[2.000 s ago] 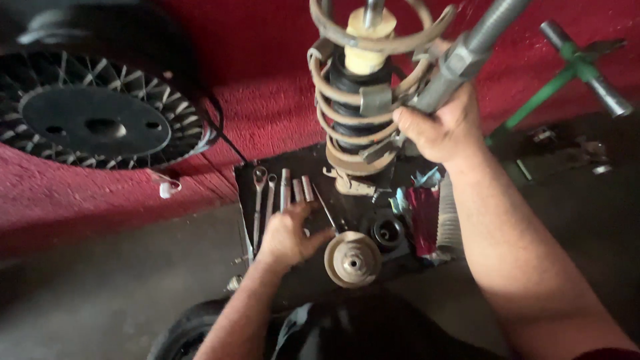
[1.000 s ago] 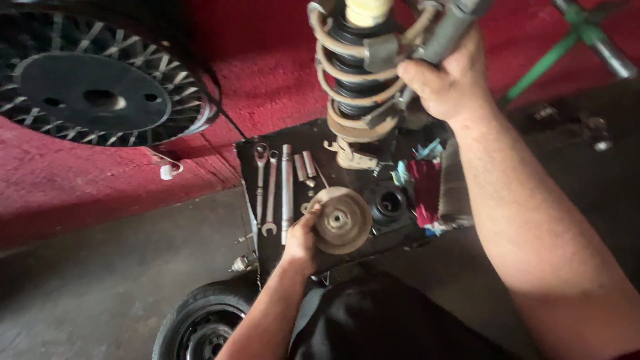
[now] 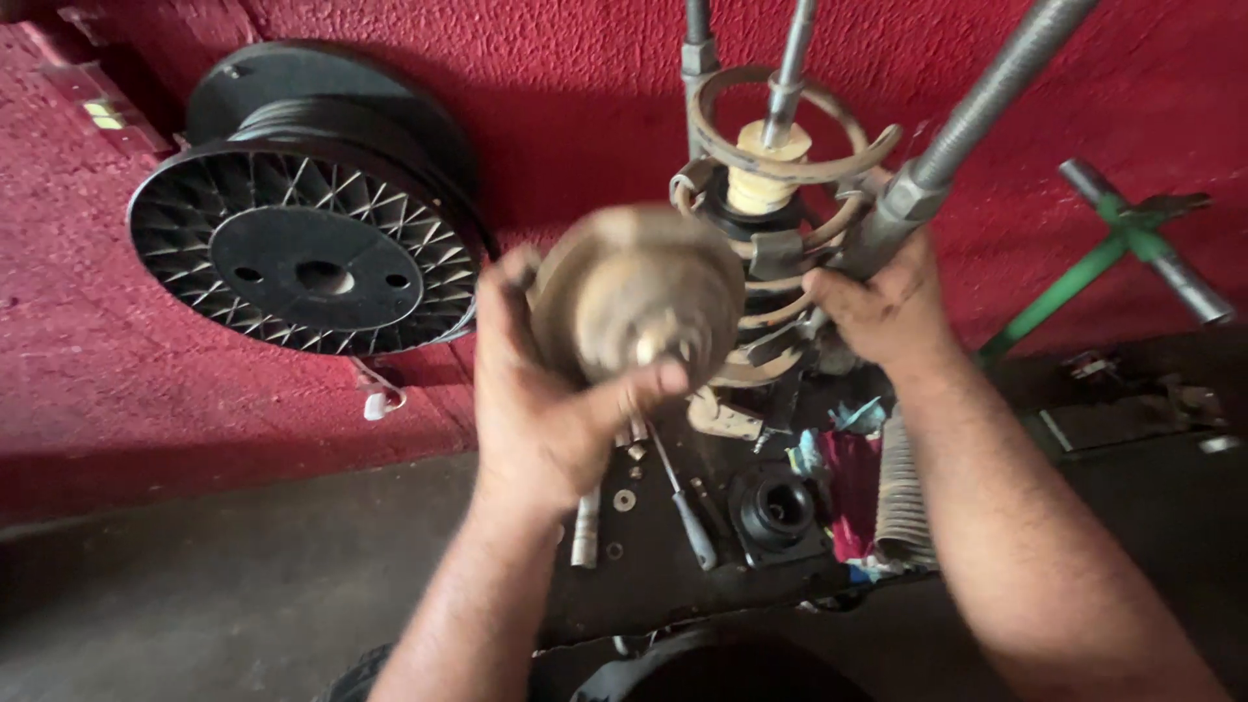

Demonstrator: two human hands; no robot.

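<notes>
My left hand (image 3: 556, 400) grips a dusty round strut mount with its spring seat (image 3: 634, 292), raised in front of the strut and blurred by motion. To its right a rusty coil spring (image 3: 848, 166) surrounds a strut with a cream bump stop (image 3: 770, 166) and a bare piston rod (image 3: 788, 78). My right hand (image 3: 892, 302) is closed around the lower end of a threaded spring compressor rod (image 3: 916, 195) beside the coils. A second compressor rod (image 3: 697, 58) stands behind the spring, on its left. The strut's lower bracket (image 3: 721, 414) is low, over the dark bench.
A screwdriver (image 3: 694, 531), a metal tube (image 3: 585, 531), washers (image 3: 624, 500) and a black rubber part (image 3: 777, 509) lie on the dark bench (image 3: 643, 595). Red cloth (image 3: 848, 487) and a ribbed boot (image 3: 902, 497) sit at right. A cable reel (image 3: 312, 263) and green stand (image 3: 1058, 288) flank the work.
My left hand took hold of the round mount on the bench and has lifted it up beside the spring. My right hand stays at the compressor. The view has shifted.
</notes>
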